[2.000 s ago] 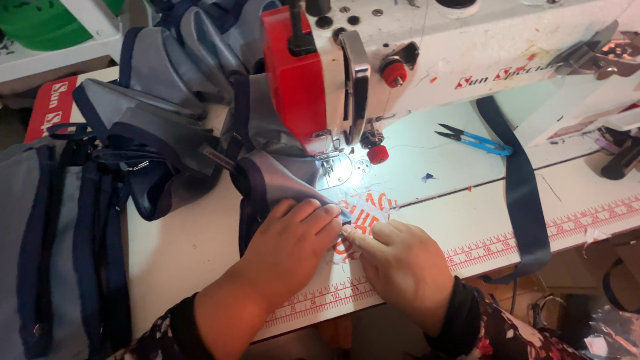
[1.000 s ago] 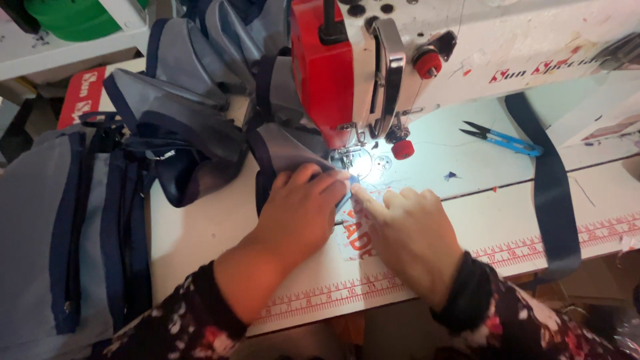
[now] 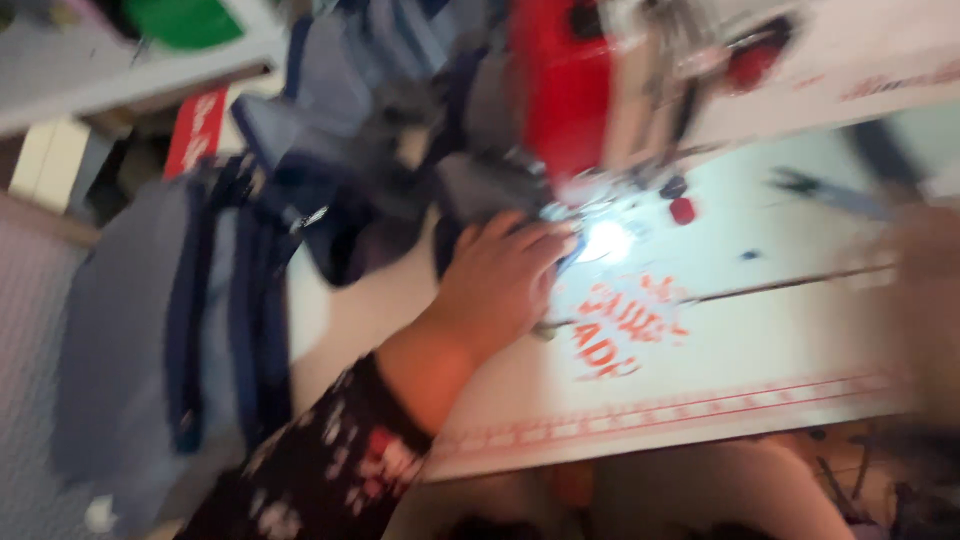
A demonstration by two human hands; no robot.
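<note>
My left hand (image 3: 510,277) presses on the edge of grey fabric with navy trim (image 3: 487,184), close beside the lit needle area of a sewing machine with a red front cover (image 3: 566,97). A blurred right hand (image 3: 930,300) is at the right edge, near blue-handled thread snips (image 3: 832,193) and a dark blue strap (image 3: 885,154); its fingers and any hold cannot be made out. Orange-red lettering (image 3: 615,322) marks the white table in front of the needle area.
Grey pieces with navy zipper edging (image 3: 127,337) hang at the left. Bunched fabric (image 3: 330,82) lies behind my left hand. A printed red ruler strip (image 3: 675,412) runs along the table's front edge. A shelf with a green item (image 3: 184,22) stands at upper left.
My right hand has left the fabric by the needle and moved far to the right, past the snips' blades. My left hand stays at the fabric. The view has shifted and blurred.
</note>
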